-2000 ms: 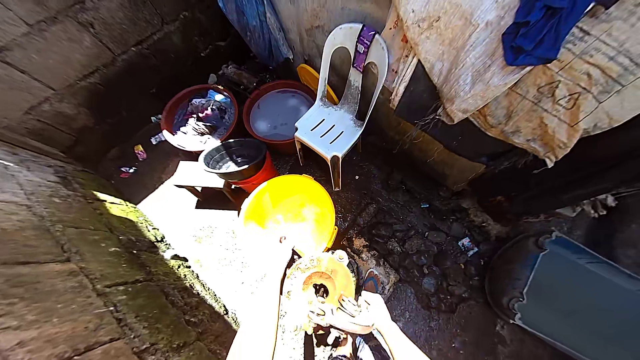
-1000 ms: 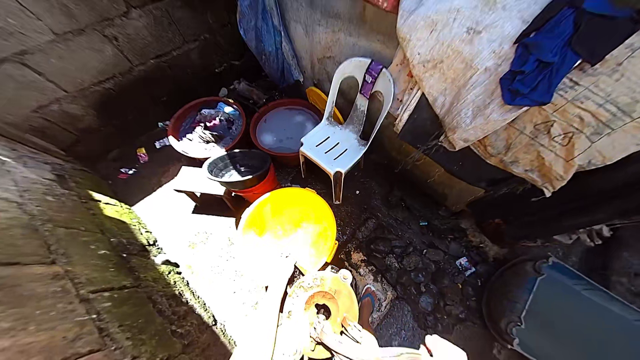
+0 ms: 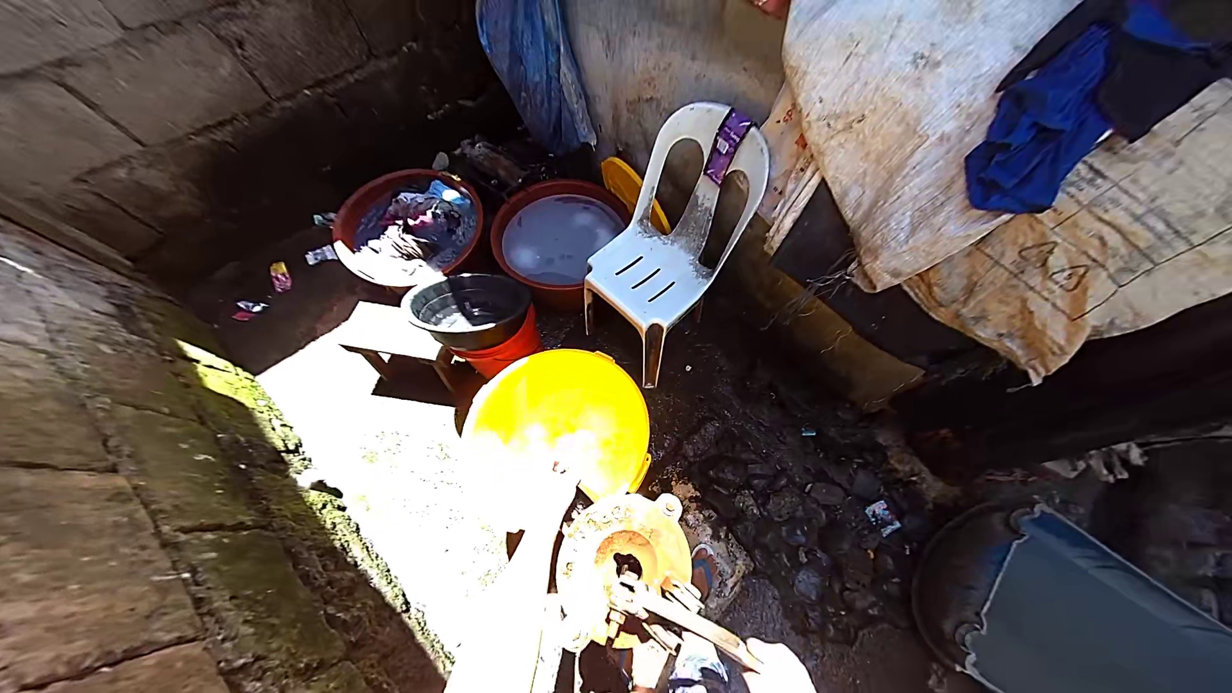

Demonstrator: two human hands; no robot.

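Observation:
A round, orange-brown metal fitting (image 3: pixel 674 553) with a dark central hole stands upright at the bottom centre; it looks like the top of a hand pump. My right hand (image 3: pixel 778 669) holds the end of a long bar or handle (image 3: pixel 707 630) that reaches to the fitting's hole. Strong sunlight washes out what looks like my left forearm and left hand (image 3: pixel 563 476), at the near edge of a yellow plastic basin (image 3: pixel 602 404); its fingers cannot be made out. Below the fitting, a foot in a slipper (image 3: pixel 705 573) partly shows.
A white plastic chair (image 3: pixel 654 265) stands behind the basin. Left of it are a basin of laundry (image 3: pixel 351 236), a basin of cloudy water (image 3: pixel 558 236) and a black basin (image 3: pixel 467 308) on a red bucket (image 3: pixel 510 351). A block wall (image 3: pixel 125 500) runs left; a large container (image 3: pixel 1097 606) stands right.
My right hand has moved down and to the right, away from the fitting's hole, and a long bar now shows between them.

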